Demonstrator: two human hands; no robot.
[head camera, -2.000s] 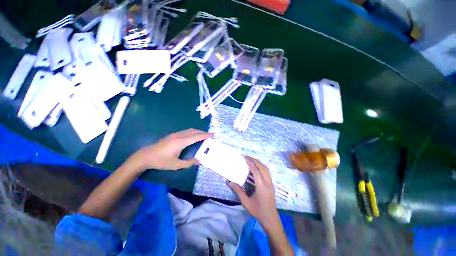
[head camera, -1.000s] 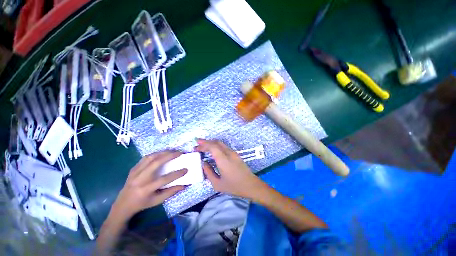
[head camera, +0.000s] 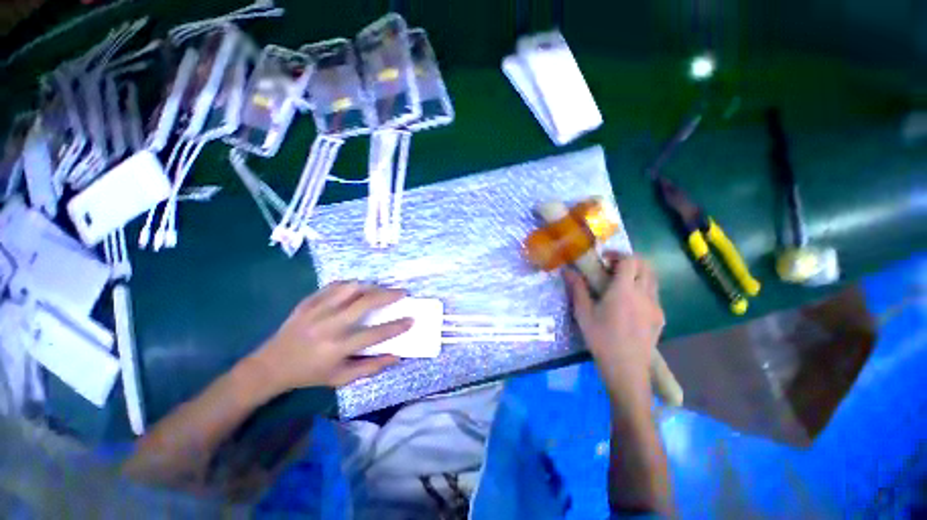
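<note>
A white power bank unit (head camera: 423, 327) lies flat on the silvery mat (head camera: 457, 223), its white cables (head camera: 498, 327) trailing to the right. My left hand (head camera: 335, 335) rests over the unit's left part, fingers spread on its top, and hides that end. The mallet (head camera: 569, 236), with an amber head and pale wooden handle, lies across the mat's right part. My right hand (head camera: 620, 310) is closed around its handle just below the head.
Open housings with cables (head camera: 341, 86) stand in a row at the top left. White covers (head camera: 61, 345) are piled at the left beside a long white strip (head camera: 127, 355). White slabs (head camera: 559, 86) lie beyond the mat. Pliers (head camera: 712, 249) and a dark-handled tool (head camera: 793, 218) lie right.
My right hand has left the unit and moved right to take hold of the mallet handle. My left hand stays on the unit, now flat on the mat. The camera view has also turned.
</note>
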